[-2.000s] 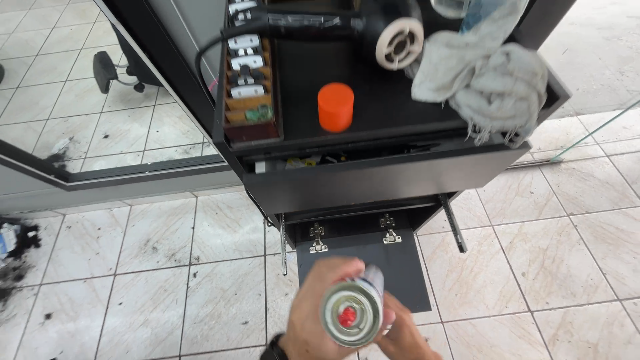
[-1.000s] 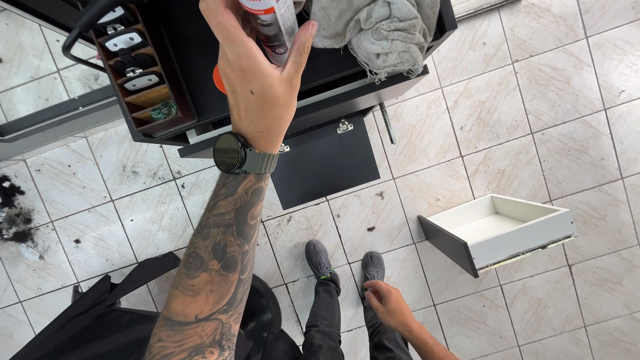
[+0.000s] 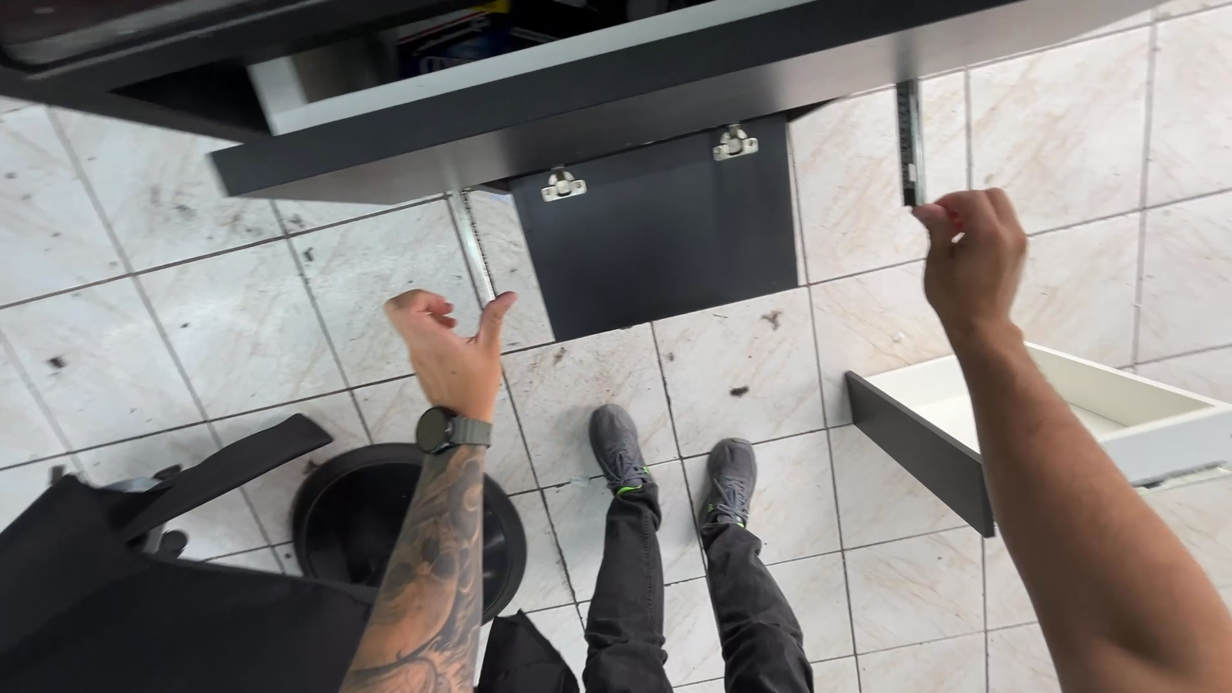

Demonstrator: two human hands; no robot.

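Observation:
My left hand [image 3: 450, 346], below a watch-strapped wrist, has its thumb at the free end of the left metal drawer slide [image 3: 474, 245]. With thumb and fingertips my right hand [image 3: 977, 250] touches the end of the right drawer slide [image 3: 910, 144]. Both slides stick out from under the partly pulled-out upper drawer [image 3: 577, 115] of a dark cabinet. Between them a dark flap door [image 3: 664, 231] hangs low with two metal hinges. Whether my left fingers grip the slide is not plain.
A removed drawer [image 3: 919, 452], white inside with a dark front, lies on the tiled floor at right, partly behind my right forearm. A round black base [image 3: 500, 549] and black chair parts [image 3: 173, 597] are at lower left. Hair tufts [image 3: 739, 392] dot the tiles near my shoes.
One second ago my left hand held a can above the cabinet; it is now empty of the can and down at the left slide. My right hand has moved from beside my leg up to the right slide.

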